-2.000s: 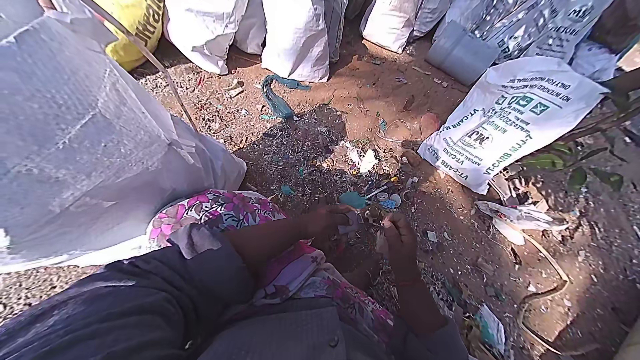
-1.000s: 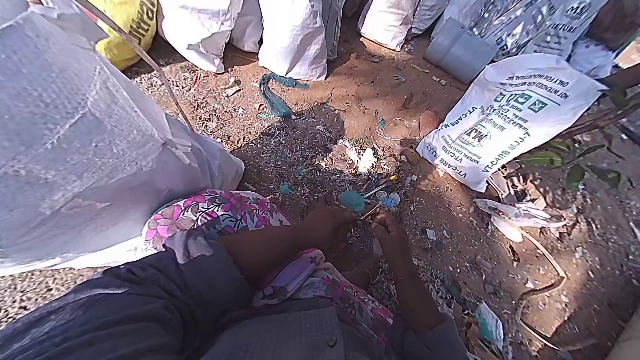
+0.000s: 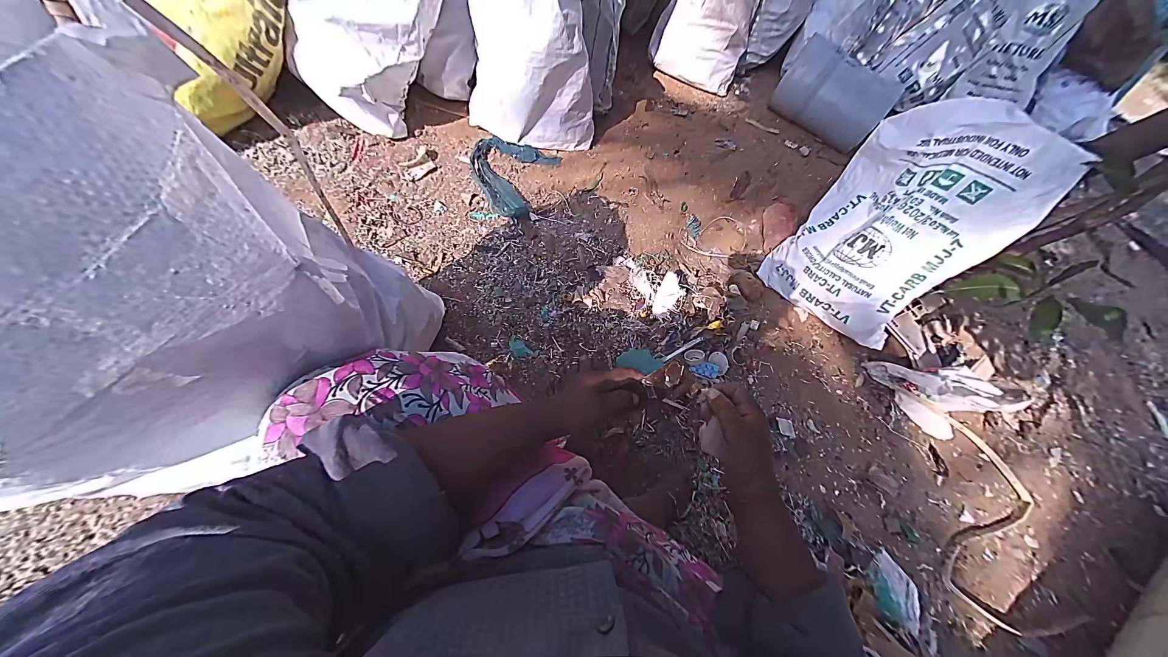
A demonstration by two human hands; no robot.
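My left hand point(image 3: 607, 401) is above the littered ground with its fingers curled; a thin brownish piece shows at its fingertips, but I cannot tell whether it is gripped. My right hand point(image 3: 728, 422) is just to the right, thumb and forefinger pinched together, perhaps on something small and pale. Just beyond the hands lie a teal scrap point(image 3: 639, 361), a thin white stick point(image 3: 683, 348), a blue bottle cap point(image 3: 705, 370) and a whitish cap point(image 3: 720, 361). A crumpled white scrap point(image 3: 667, 293) lies farther off.
A large white woven sack point(image 3: 182, 246) stands at the left. More white sacks point(image 3: 531, 73) and a yellow sack point(image 3: 239, 64) line the back. A printed white bag point(image 3: 922, 214), a grey plastic container point(image 3: 834, 94), a leafy branch point(image 3: 1095, 214) and a bent cord point(image 3: 999, 465) are at the right.
My hands were close together one second ago and are now farther apart. The pale film-like piece seen near my left hand two seconds ago no longer shows there.
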